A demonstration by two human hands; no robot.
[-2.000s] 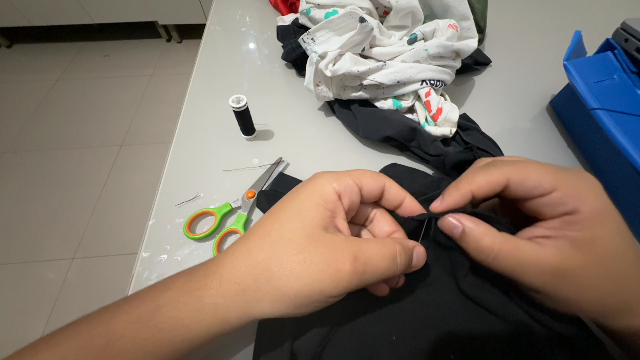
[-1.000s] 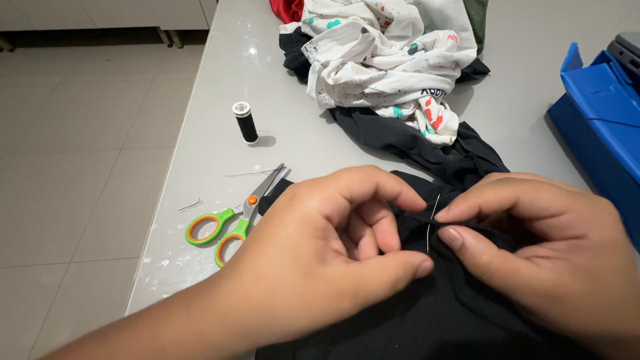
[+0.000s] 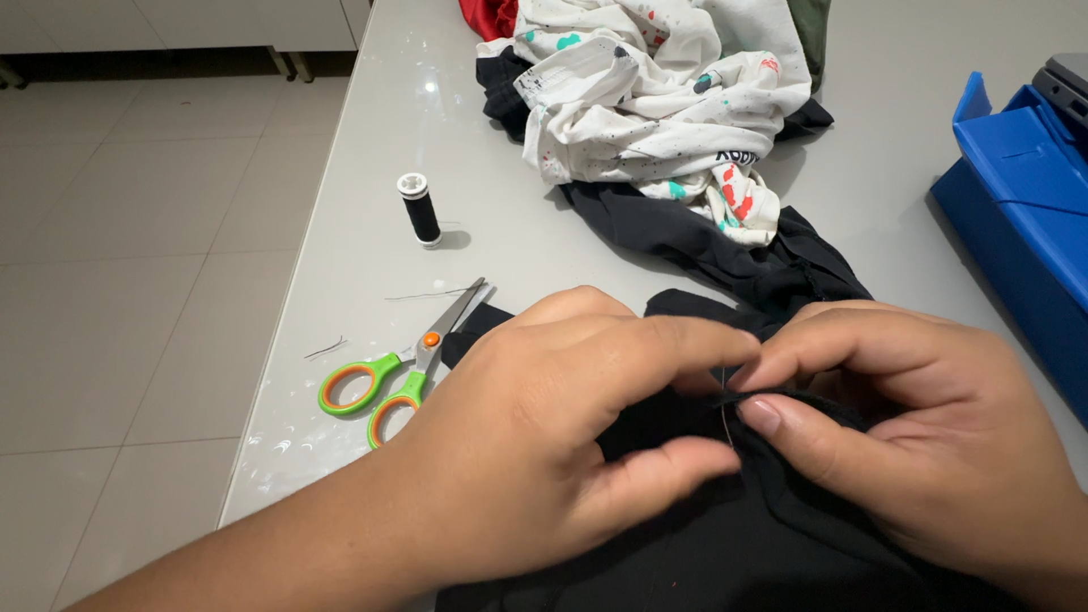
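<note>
Black fabric [image 3: 680,544] lies under both hands at the lower middle. My right hand [image 3: 918,425] pinches a folded edge of it between thumb and forefinger. A thin needle [image 3: 728,425] crosses that edge close to the right thumb tip. Thumb and forefinger of my left hand [image 3: 578,416] are spread around the needle; its forefinger tip is by the right fingertips, and whether it touches the needle's upper end is unclear. Scissors with green and orange handles [image 3: 432,338] lie partly open left of my left hand. Behind them stands a spool of black thread [image 3: 421,212].
Crumpled white patterned cloth [image 3: 654,110] and dark garments [image 3: 680,229] are heaped at the back, with red cloth [image 3: 491,17] beside them. A blue plastic box [image 3: 1020,187] sits at the right. Loose thread bits [image 3: 326,347] lie near the table's left edge.
The needle showed long above and below the fabric edge one second ago; now its upper part is mostly hidden by the fingers. My left forefinger has come nearer to the right fingertips.
</note>
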